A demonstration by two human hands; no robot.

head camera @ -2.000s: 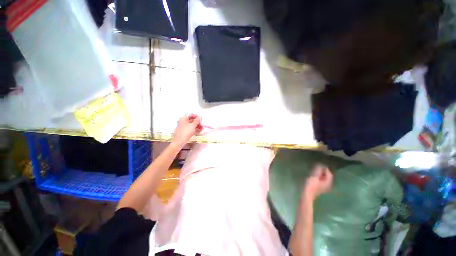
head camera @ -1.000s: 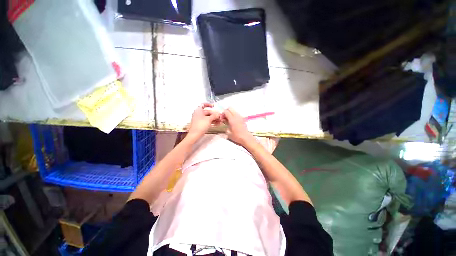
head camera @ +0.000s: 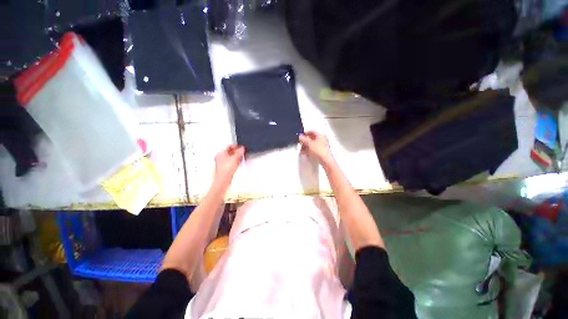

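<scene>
A packed garment (head camera: 265,109), a dark rectangle in clear shiny film with a small pale mark, lies in front of me at the middle of the table. My left hand (head camera: 231,156) pinches the near left corner of its bag. My right hand (head camera: 313,142) pinches the near right corner. The bag's clear near edge is hard to make out between my hands.
Empty poly bags (head camera: 87,118) with red edges and a yellow sticker sheet (head camera: 135,184) lie left. Finished packs (head camera: 171,53) lie back left. Folded dark garments (head camera: 448,140) lie right, below a large dark heap (head camera: 398,43). A blue crate (head camera: 118,265) and green sack (head camera: 448,255) are below.
My hands have moved apart from the bag's near middle to its two near corners. My right hand, earlier below the table edge, is on the bag. The pink strip no longer shows on the table.
</scene>
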